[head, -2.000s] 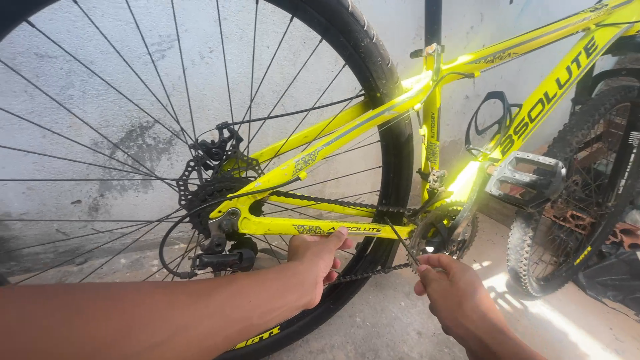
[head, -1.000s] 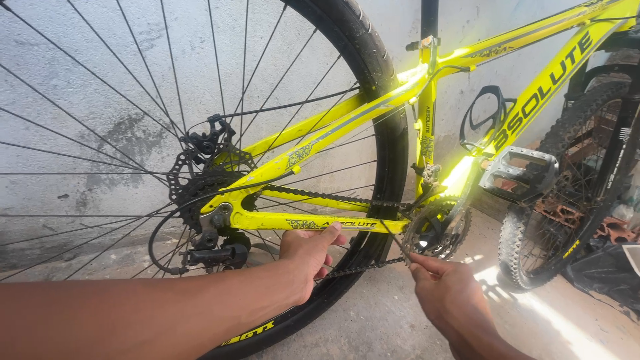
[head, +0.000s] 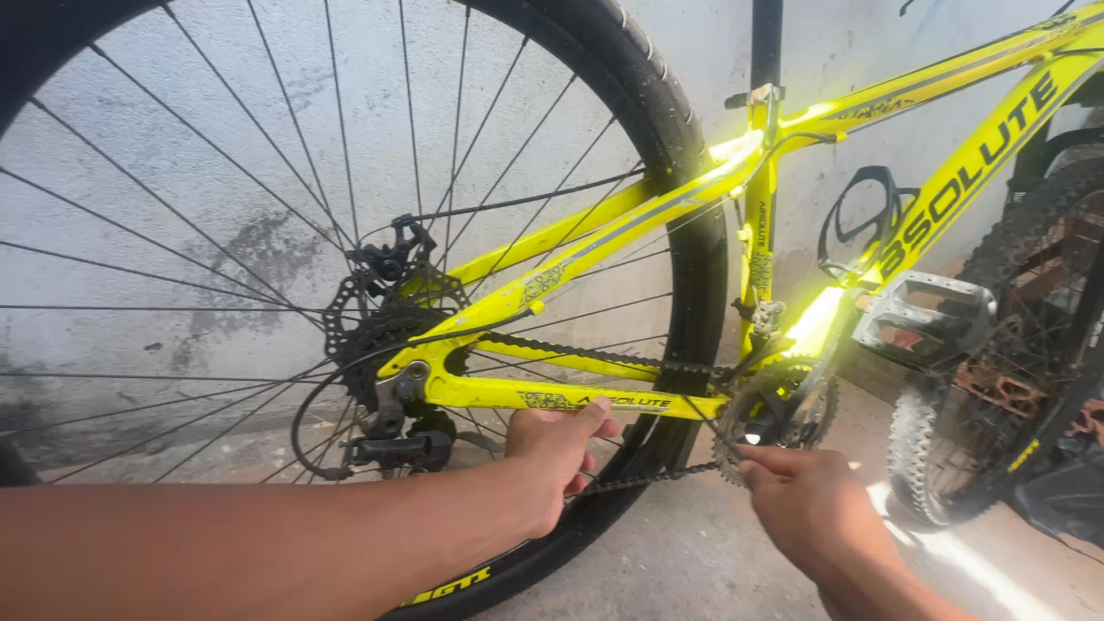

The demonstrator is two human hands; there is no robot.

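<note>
My left hand [head: 561, 453] is at the yellow chainstay [head: 492, 392] of a mountain bike, its thumb on the tube's side and its fingers curled below, close to the lower run of chain [head: 660, 477]. Between the thumb and fingers of my right hand [head: 798, 496] is a thin dark rod [head: 705, 416], which slants up and left across the chainstay's front end. That hand is just below the chainring [head: 733, 440] and partly hides its lower edge. The rod's upper tip and what it touches cannot be made out. The rear cassette [head: 379, 336] is farther left.
The rear tyre [head: 699, 285] stands behind the frame, close to a stained white wall [head: 535, 112]. A flat pedal [head: 927, 319] juts out above and right of my right hand. Another knobby wheel [head: 918, 448], hollow bricks [head: 1000, 388] and a black bag [head: 1061, 509] are at the right.
</note>
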